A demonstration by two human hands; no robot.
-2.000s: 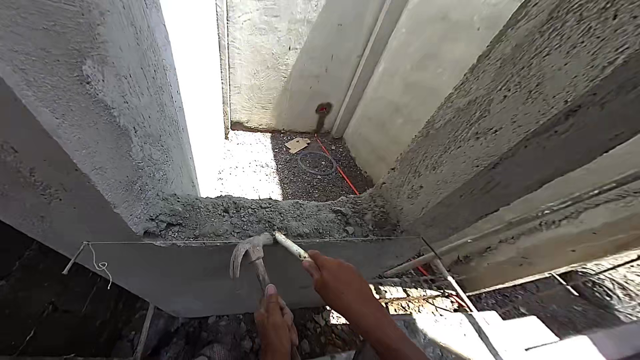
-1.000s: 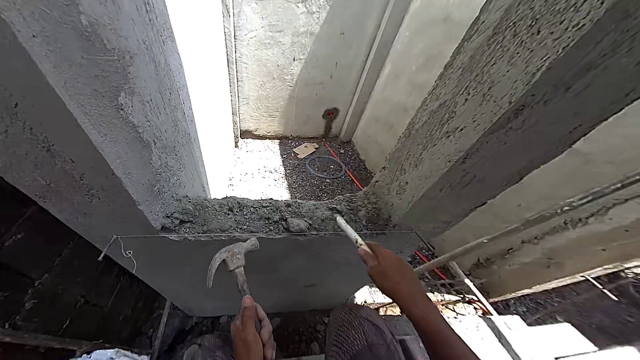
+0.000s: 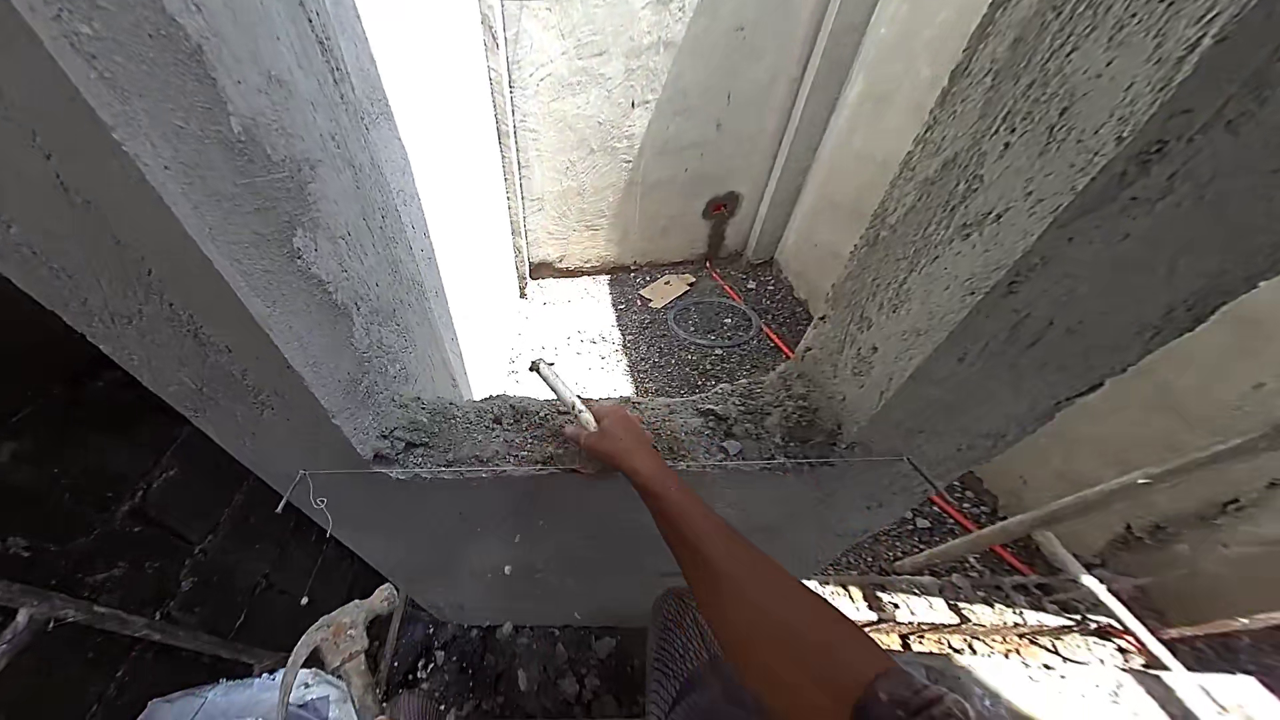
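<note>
My right hand (image 3: 612,437) grips a short whitish rod or pipe piece (image 3: 565,395) over the rough mortar top of a low wall (image 3: 480,430). The rod slants up and left, with dark material on its far tip. A thin string (image 3: 600,467) runs level along the wall's front edge, between a nail at the left and a dark pin at the right. A claw hammer (image 3: 345,640) shows at the lower left, its handle cut off by the frame's bottom edge. My left hand is not in view.
Rough plastered concrete columns (image 3: 300,220) (image 3: 960,200) flank the low wall. Behind it, gravel ground holds a coiled hose or wire (image 3: 713,322), a cardboard piece (image 3: 667,290) and a red conduit (image 3: 775,340). Poles (image 3: 1080,490) lean at the right. A whitish bag (image 3: 250,697) lies lower left.
My right hand has moved left and forward over the wall top with the rod. The hammer has moved down and left, and my left hand, which held it, has left the view.
</note>
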